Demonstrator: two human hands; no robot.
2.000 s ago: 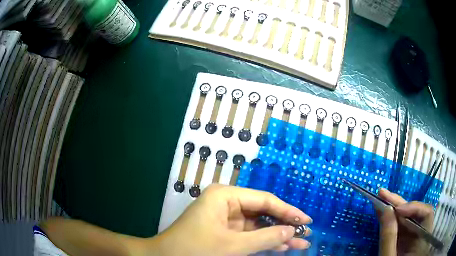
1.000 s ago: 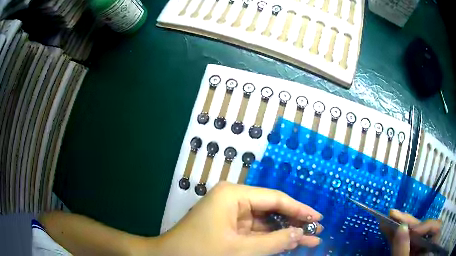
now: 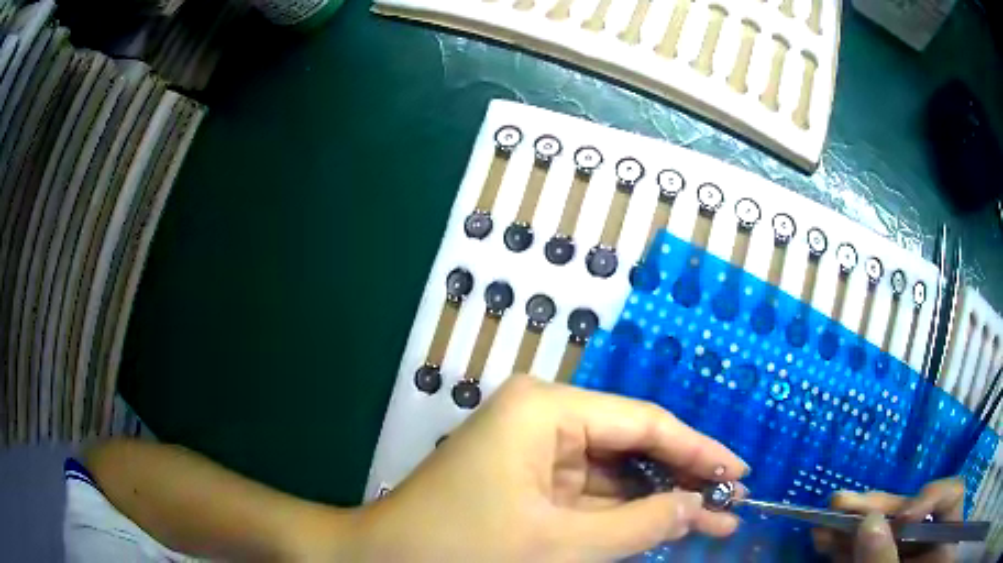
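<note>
My left hand [image 3: 594, 473] pinches a small part with round ends [image 3: 719, 494] between thumb and fingers. One metallic round end shows at the fingertips, and a dark disc shows behind it inside the hand. My right hand [image 3: 896, 528] holds slim silver tweezers [image 3: 814, 511], their tip at the round end; whether they touch or grip something there is too small to tell. Both hands are over translucent blue film [image 3: 715, 319] with rows of pale dots. The film lies on a white foam tray [image 3: 440, 330] filled with dumbbell-shaped parts.
A cream foam tray [image 3: 660, 50] lies at the far side. Another slotted tray [image 3: 979, 341] is at the right, with dark spare tweezers [image 3: 981, 423] by it. Stacked trays [image 3: 88, 253] stand at the left. A black object [image 3: 962, 143] is upper right, a green bottle [image 3: 295, 9] upper left.
The tweezers in my right hand have moved from over the blue film down and left to the part in my left hand. The view has shifted, so the trays sit further right and higher.
</note>
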